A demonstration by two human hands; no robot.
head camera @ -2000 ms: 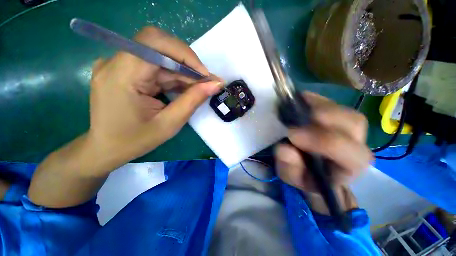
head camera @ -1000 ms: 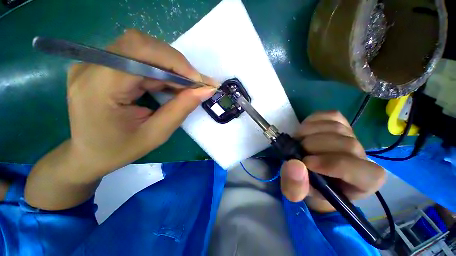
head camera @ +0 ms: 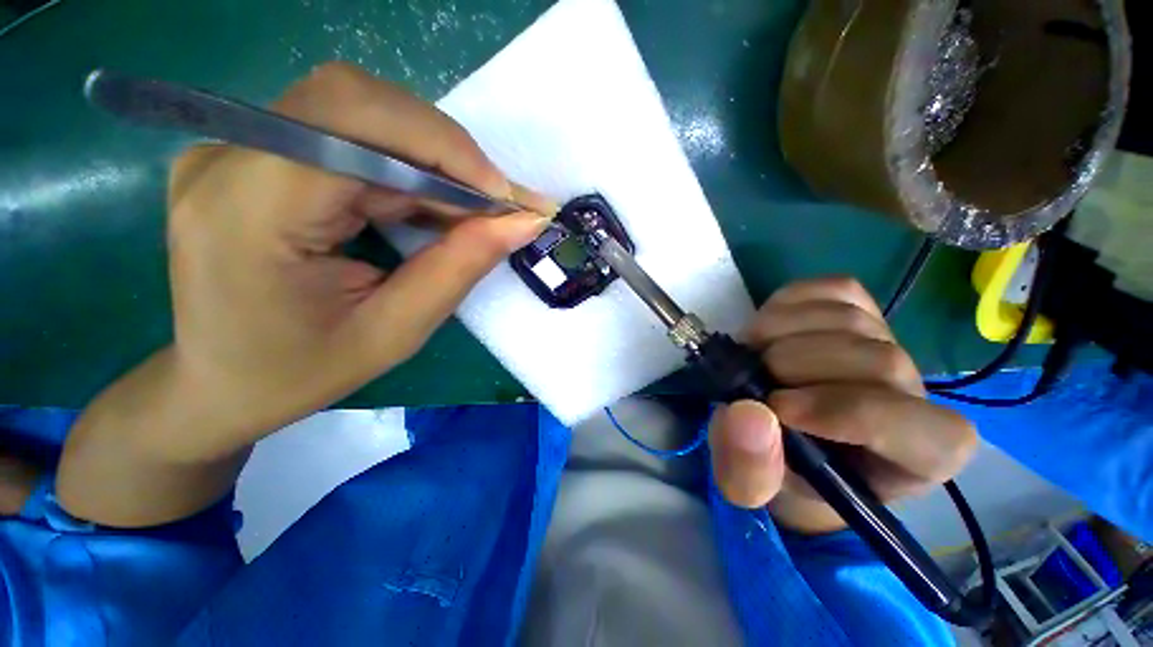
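Note:
A black rounded device housing (head camera: 573, 259) with a circuit board and a white patch lies on a tilted white pad (head camera: 607, 360). My left hand (head camera: 316, 253) holds flat silver tweezers (head camera: 291, 137); their tip is at the upper left edge of the housing, partly hidden by my fingertips. My right hand (head camera: 841, 411) holds a black soldering iron (head camera: 860, 508). Its silver barrel points up and left, and its tip is over the board inside the housing. Whether the tip touches the board cannot be told.
A brown round pot (head camera: 850, 114) with silvery shavings stands at the upper right on the green mat (head camera: 101, 272). A yellow tray (head camera: 1008, 297) and black cables are below it. Silvery specks lie on the mat beyond the pad. A thin blue cord (head camera: 651, 445) hangs by the front edge.
The soldering iron has swung from beside the pad to the board, and its tip has stayed there over the last second. My left hand with the tweezers has shifted slightly left.

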